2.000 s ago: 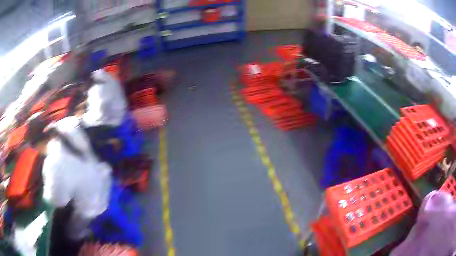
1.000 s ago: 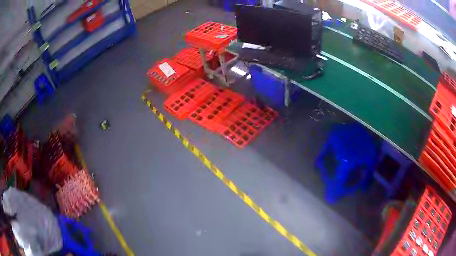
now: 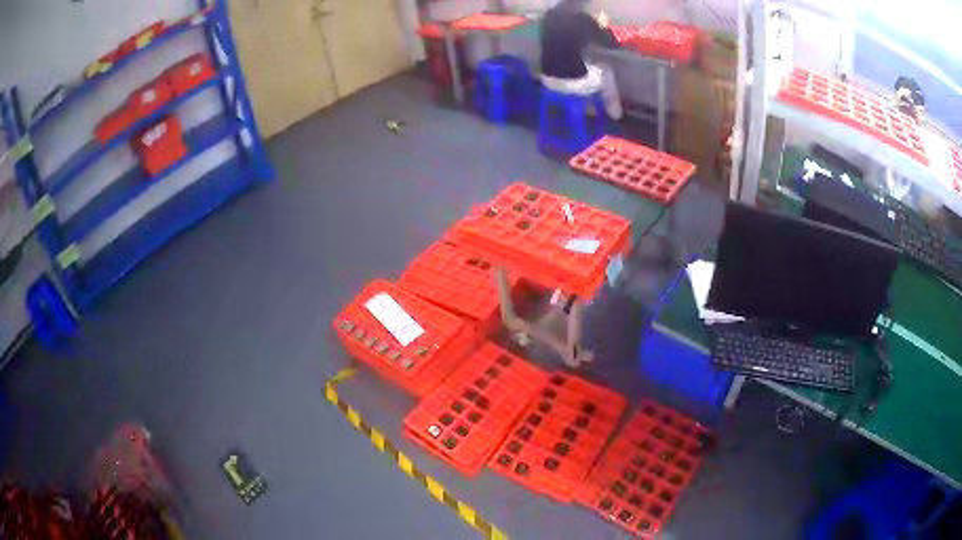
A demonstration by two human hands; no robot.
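Neither of my hands is in the picture. Red-orange compartment trays lie in front of me. Three trays with small dark units lie side by side on the floor, among them the middle tray (image 3: pixel 559 435). A tray stack with a white paper sheet (image 3: pixel 393 319) stands behind them to the left. More trays (image 3: pixel 543 234) with a few dark units, a white label and small scraps rest on a low stand (image 3: pixel 540 325). Another filled tray (image 3: pixel 634 169) sits behind them on a green surface.
A monitor (image 3: pixel 799 276) and keyboard (image 3: pixel 783 359) stand on the green bench at right. A blue rack (image 3: pixel 241 111) holds red trays at left. A seated person (image 3: pixel 571 47) works at the back. Yellow-black tape (image 3: pixel 417 475) and a marker (image 3: pixel 244 476) are on the floor.
The view has moved forward along the aisle and turned. The floor trays and stand are nearer. The seated person at the back has come into view, and the stool now shows only partly.
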